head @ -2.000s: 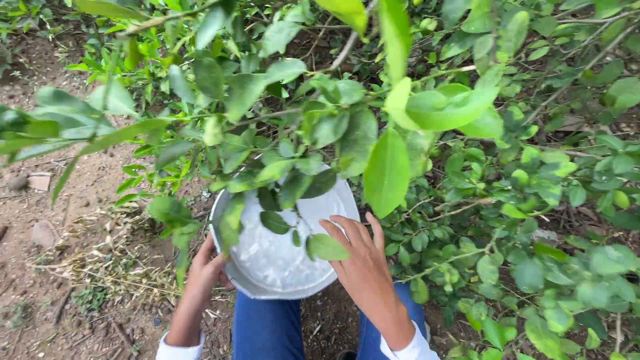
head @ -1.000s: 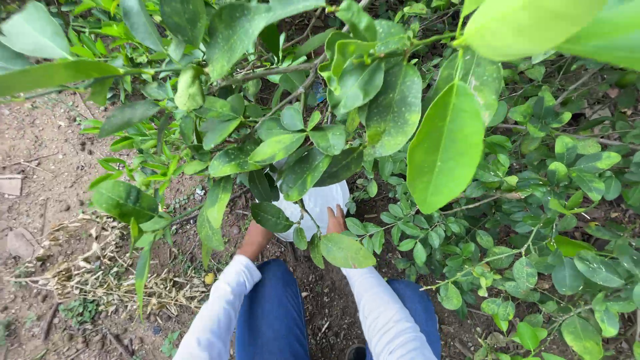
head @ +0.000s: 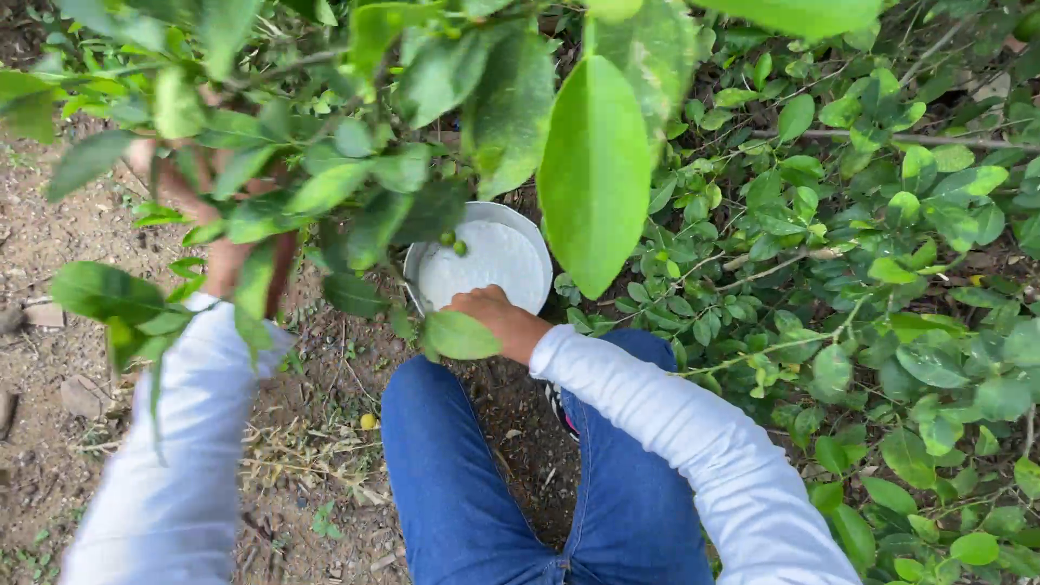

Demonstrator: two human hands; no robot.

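A round metal pan (head: 526, 230) stands on the soil beyond my knees, partly behind leaves. Two small green citrus fruits (head: 460, 248) show at the pan's left side, one at least seemingly inside it. My right hand (head: 491, 318) is at the pan's near rim, its fingers curled; whether they grip the rim or something else cannot be told. Raised at the left, my left hand (head: 219, 195) is among the leaves of a leafy branch (head: 325, 175), blurred and mostly covered, so what its fingers touch is hidden.
Large leaves (head: 597, 175) hang close to the camera, above the pan. A dense green bush (head: 812, 301) fills the right side. On the bare soil at left lie stones (head: 84, 396), dry grass and a small yellow fruit (head: 368, 422).
My left hand has left the pan and risen into the branch at left. My right hand remains at the pan. Two green fruits now show there.
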